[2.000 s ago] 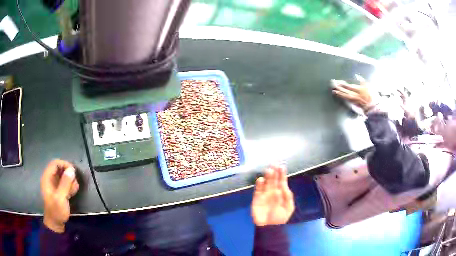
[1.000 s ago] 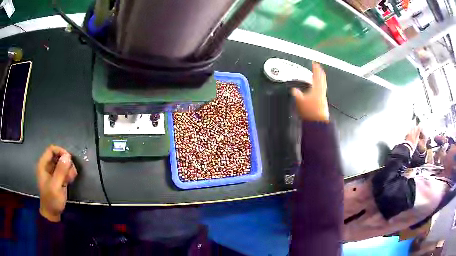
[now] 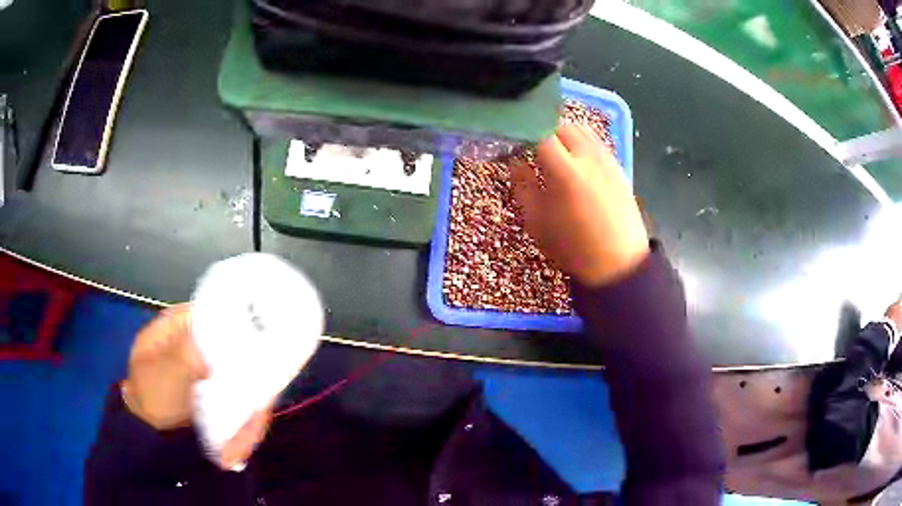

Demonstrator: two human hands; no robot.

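Note:
My left hand [image 3: 163,371] holds a white leaf stack [image 3: 259,321] over the bench's front edge, its rounded wide end up and a small dark hole near its middle. The stack is blurred. A thin red cord [image 3: 341,382] runs from near it toward the parts tray. My right hand [image 3: 584,203] is over the blue parts tray [image 3: 509,319], which is full of small copper-brown rivets [image 3: 490,237]. Its fingers are bent together by the press edge; I cannot tell whether they hold a rivet. The green press [image 3: 396,104] stands left of the tray, with a white die plate [image 3: 361,168] on its base.
A smartphone [image 3: 101,91] lies at the far left beside a thin dark rod [image 3: 49,124]. A black cable [image 3: 257,198] runs along the press's left side. Another person's dark sleeve [image 3: 841,395] is at the far right. The bench's pale front edge [image 3: 396,348] curves across the view.
My left hand now holds the white stack. My right hand has moved left from beside the white piece on the bench to over the tray. The view has shifted.

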